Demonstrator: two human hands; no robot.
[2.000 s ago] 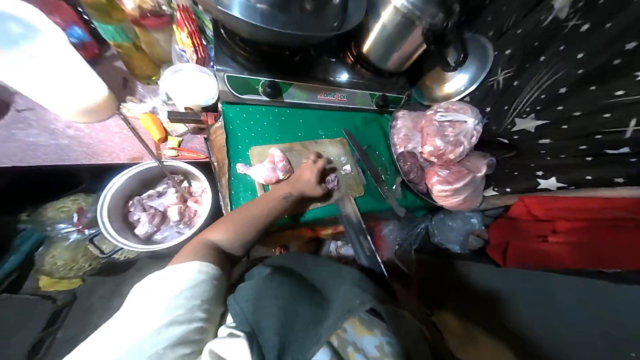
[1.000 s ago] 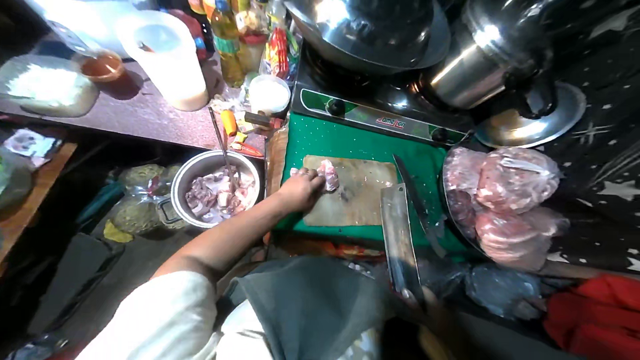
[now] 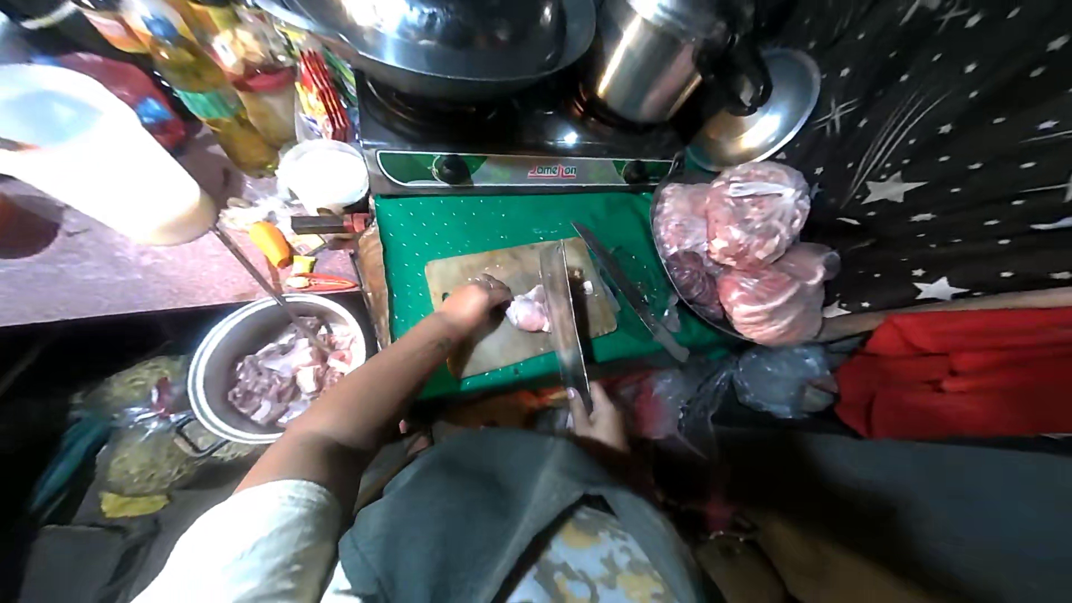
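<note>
My left hand (image 3: 476, 303) grips the left end of a piece of raw meat (image 3: 529, 310) on a worn cutting board (image 3: 494, 352). In my right hand (image 3: 600, 419) is the handle of a wide cleaver (image 3: 563, 314), whose blade lies over the board at the meat's right side. A long knife (image 3: 632, 293) rests on the green cloth (image 3: 511, 216) right of the board. At the left, a pot (image 3: 201, 377) holds cut raw meat (image 3: 289, 373) with a long utensil (image 3: 264, 285) standing in it.
A gas stove (image 3: 519, 169) with a wok (image 3: 452, 50) and a steel pot (image 3: 641, 67) stands behind the board. Bagged raw meat (image 3: 758, 226) sits in a bowl at the right. A pale plastic pitcher (image 3: 109, 159), a white tub (image 3: 324, 176) and an oil bottle (image 3: 205, 92) are at the left.
One second ago the cleaver lay farther right on the board, and my left hand held meat near the board's upper left. Now the blade is beside the meat. Two seconds ago a larger piece lay at left.
</note>
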